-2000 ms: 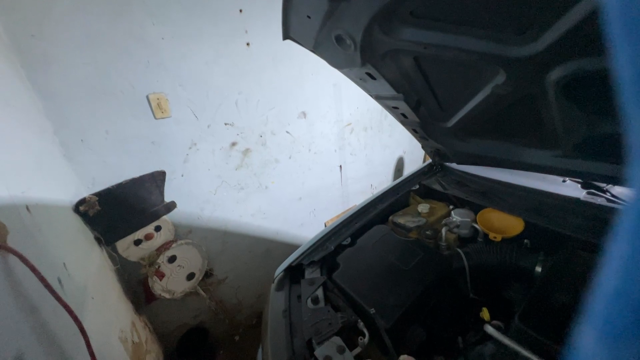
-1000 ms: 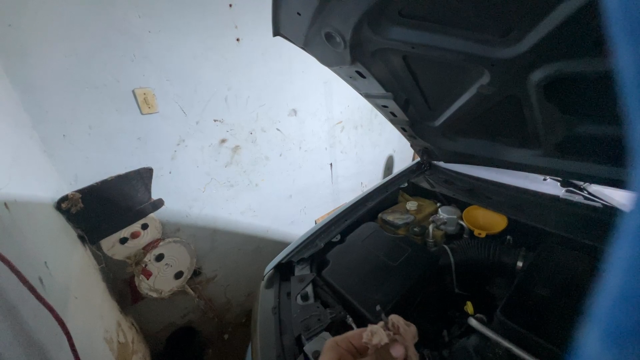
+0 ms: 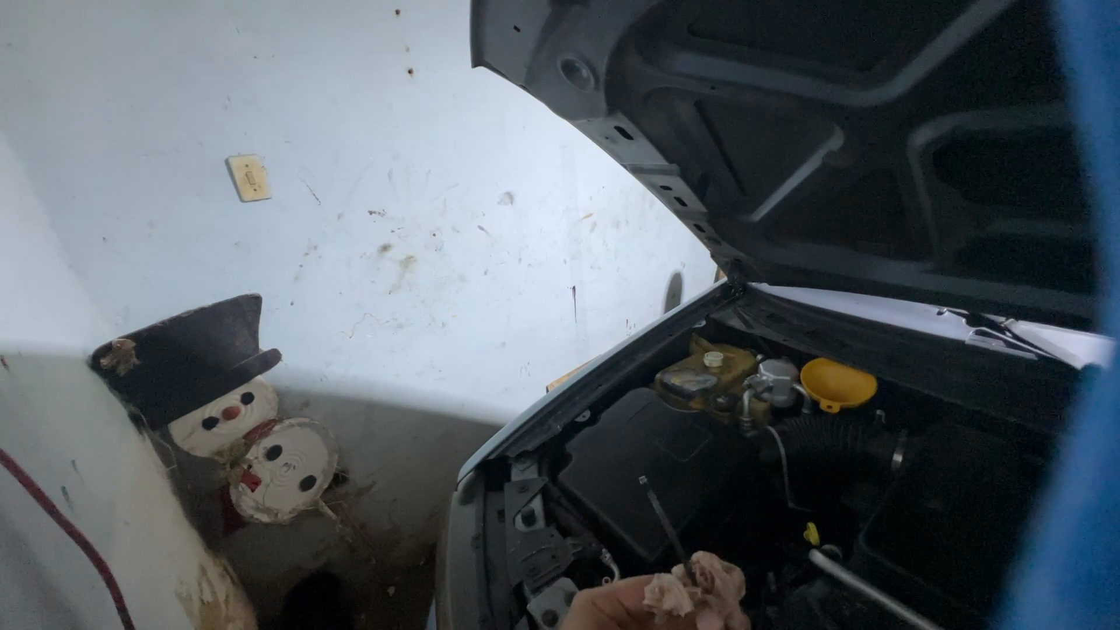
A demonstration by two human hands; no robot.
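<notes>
My left hand [image 3: 612, 605] shows at the bottom edge, its fingers closed on a crumpled, pale pinkish cloth or paper [image 3: 700, 584]. A thin dark rod [image 3: 667, 522] with a lighter tip slants up and left out of the crumpled piece, in front of a black plastic cover [image 3: 652, 455] in the engine bay. The rod's lower end is hidden in the folds. My right hand cannot be made out. Right of the hand lie a yellow loop-shaped handle [image 3: 811, 533] and a grey metal bar [image 3: 866, 586].
The raised hood [image 3: 787, 131] overhangs the engine bay. A yellow funnel [image 3: 838, 383] stands beside a yellowed fluid reservoir [image 3: 707, 372]. A blurred blue thing [image 3: 1063, 394] covers the right edge. Snowman decoration [image 3: 284, 468] and wall switch [image 3: 249, 178] are at left.
Two seconds ago no hand showed. My left hand has come in at the bottom with the crumpled piece, and the thin rod now stands out plainly above it.
</notes>
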